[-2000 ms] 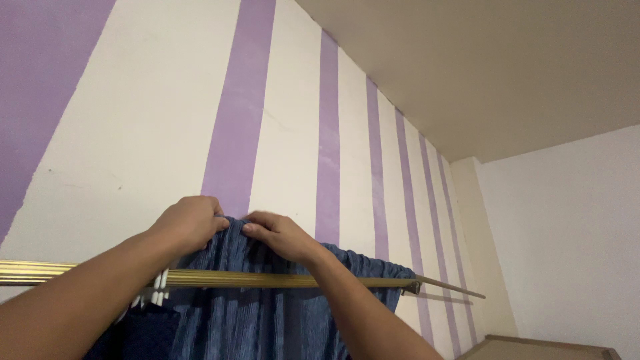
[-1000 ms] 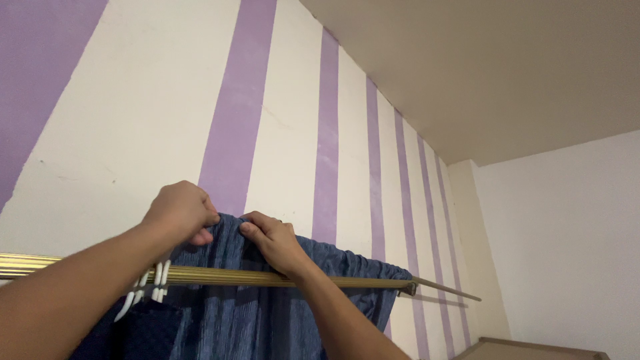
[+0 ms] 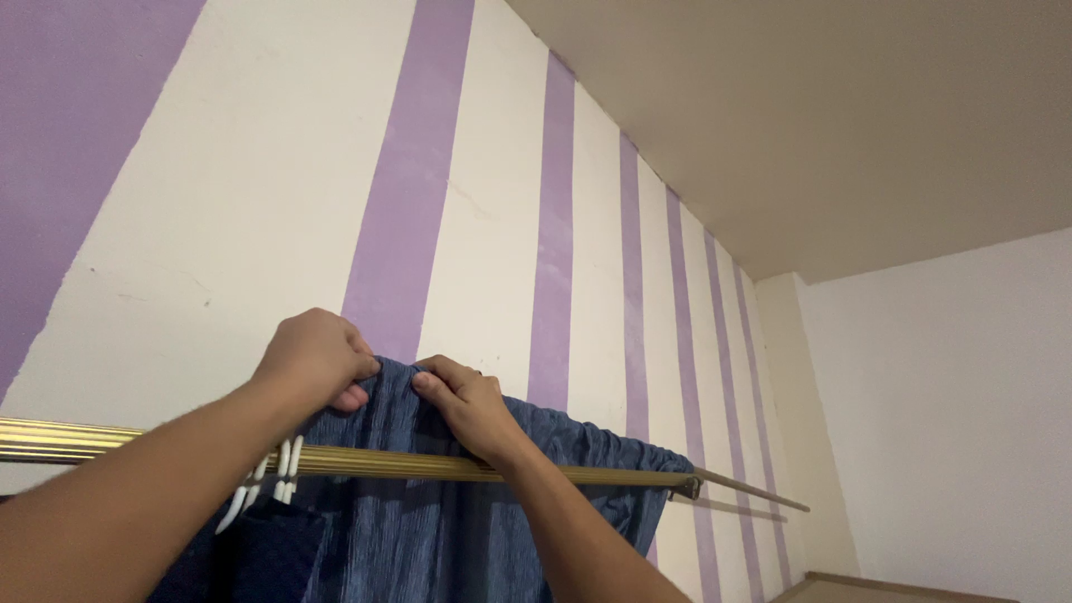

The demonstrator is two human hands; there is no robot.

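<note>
A dark blue crinkled curtain hangs behind a ridged gold-coloured rod, its gathered top edge rising above that rod. My left hand pinches the curtain's top edge near its left end, between thumb and fingers. Just to the right, my right hand grips the same edge, thumb on the near side and fingers over the top. The gathers run on to the right toward a thinner rod by the wall. Whatever the curtain's top hangs on between my hands is hidden by the cloth.
White plastic hangers hook over the gold rod below my left wrist, with a dark garment under them. A bracket sits at the rod's right end. Behind is a purple-and-cream striped wall. A brown-edged surface shows at lower right.
My left hand has come down slightly onto the curtain's edge since one second ago. My right hand stays at the edge beside it.
</note>
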